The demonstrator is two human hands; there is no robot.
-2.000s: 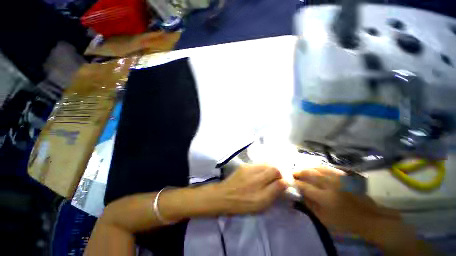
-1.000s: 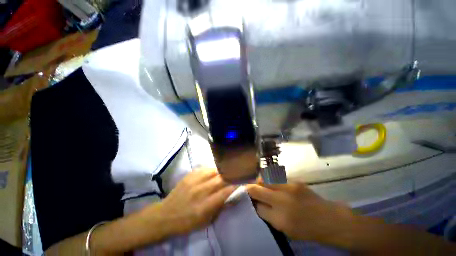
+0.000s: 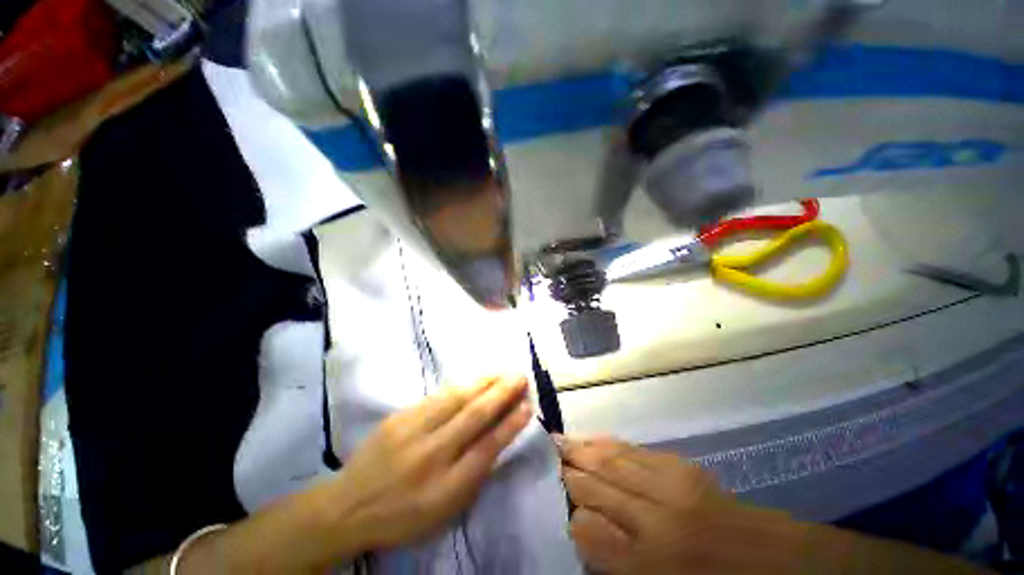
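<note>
A pale grey garment panel [image 3: 376,326] with dark seam lines lies under the white sewing machine head [image 3: 573,135] and runs toward me. A narrow black strip [image 3: 546,388] lies along its right edge. My left hand [image 3: 432,472] lies flat on the panel, fingers together, pressing it. My right hand [image 3: 646,500] holds the panel's right edge by the black strip, fingertips pinched. The chrome lever guard [image 3: 449,169] hides the needle. A dark ribbed edge guide [image 3: 590,334] stands right of the sewing spot.
A black fabric panel [image 3: 157,303] spreads at the left over white cloth. Scissors [image 3: 783,281] with red and yellow loops lie under the machine arm. Dark tweezers [image 3: 966,276] lie at the right. A printed ruler [image 3: 808,449] runs along the table's front edge. Cardboard [image 3: 28,326] is at far left.
My hands have moved back toward me from the lever guard and now lie apart. The panel lies flatter, with more black strip showing. The view has shifted, showing the whole scissors handles and the ruler.
</note>
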